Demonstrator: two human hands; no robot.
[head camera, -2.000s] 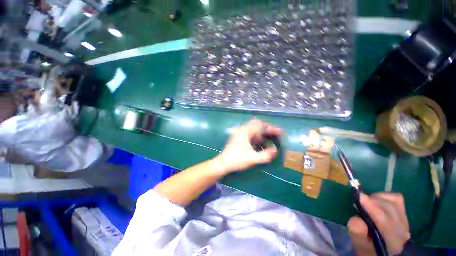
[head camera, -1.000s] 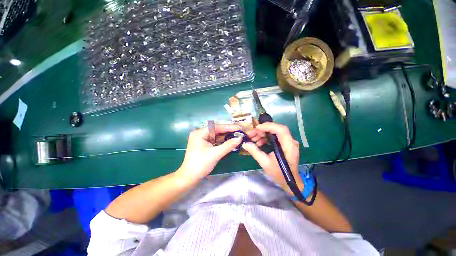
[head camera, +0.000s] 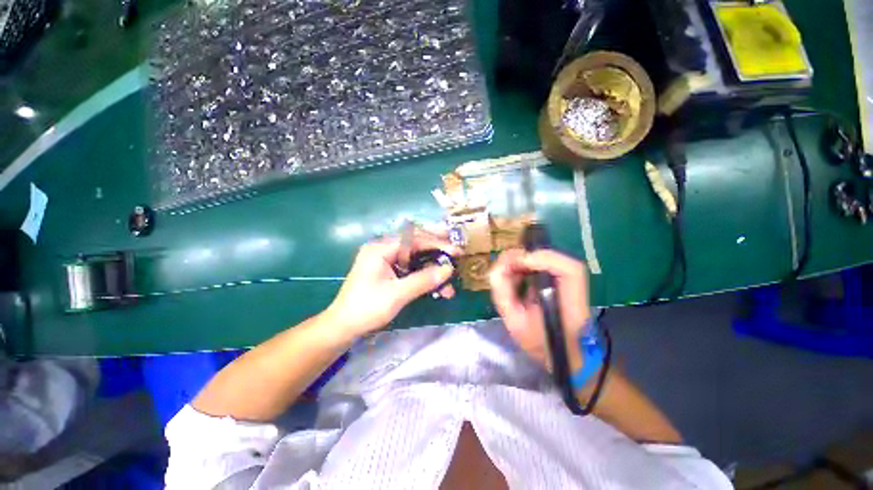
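Note:
My left hand (head camera: 385, 287) is closed on a round black unit (head camera: 428, 262) just left of the brown tape cross. A slim metal strip (head camera: 408, 238), like tweezers, stands up from the same hand. My right hand (head camera: 544, 299) holds the soldering iron (head camera: 552, 330) at the right of the tape; its tip is blurred and points up. A small silver component (head camera: 458, 235) sits on the brown tape cross (head camera: 477, 273). Solder wire (head camera: 239, 283) runs from the spool (head camera: 88, 283) at the left to my left hand.
A clear tray of silver parts (head camera: 316, 96) lies at the back left. A tan tub of silvery bits (head camera: 598, 107) stands behind the tape at the right. A yellow sponge (head camera: 762, 40) and black cables (head camera: 679, 230) are farther right. A small round part (head camera: 141, 221) lies at the left.
The view has swung right since the first frame. My hands, together one second ago, are now apart; my right hand has moved right with the iron, and the black unit stays in my left.

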